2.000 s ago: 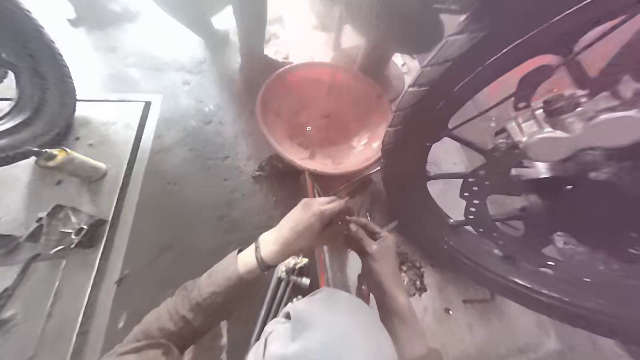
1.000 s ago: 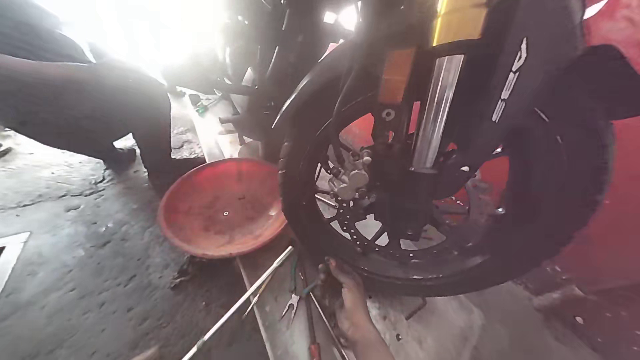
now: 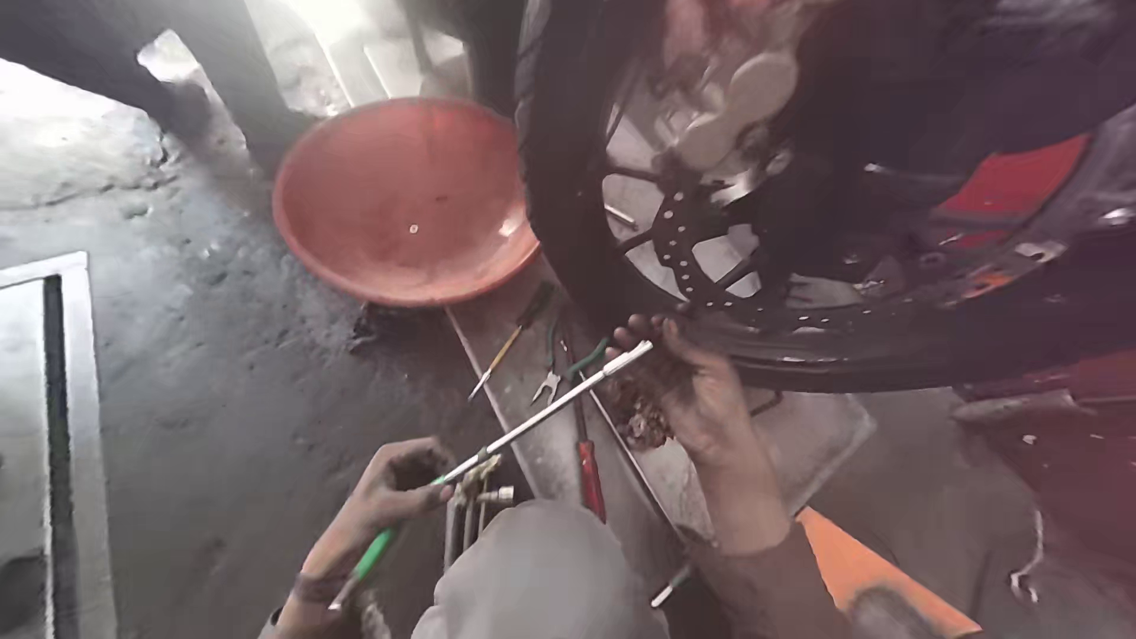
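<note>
In the head view my left hand (image 3: 404, 488) is closed around the green part of a long thin rod (image 3: 550, 410), whose pale shaft slants up to the right. The rod's far end lies at the fingertips of my right hand (image 3: 697, 382); whether those fingers grip it cannot be told. Below and behind the rod lie pliers with green handles (image 3: 552, 377), a screwdriver with a yellowish shank (image 3: 501, 357) and a red-handled tool (image 3: 588, 475). Beside my right wrist sits a small heap of metal parts (image 3: 643, 422).
A red bowl (image 3: 382, 204) stands ahead, against the tyre of a motorcycle wheel (image 3: 577, 240) with a perforated brake disc (image 3: 679, 240). Another person's legs (image 3: 231, 80) are at the upper left. A white-edged board (image 3: 75, 355) lies left, an orange piece (image 3: 879, 577) lower right.
My left hand, out of sight one second ago, is back in view with the rod. My right hand has turned, with its fingers up by the rod's end. The view has tilted down.
</note>
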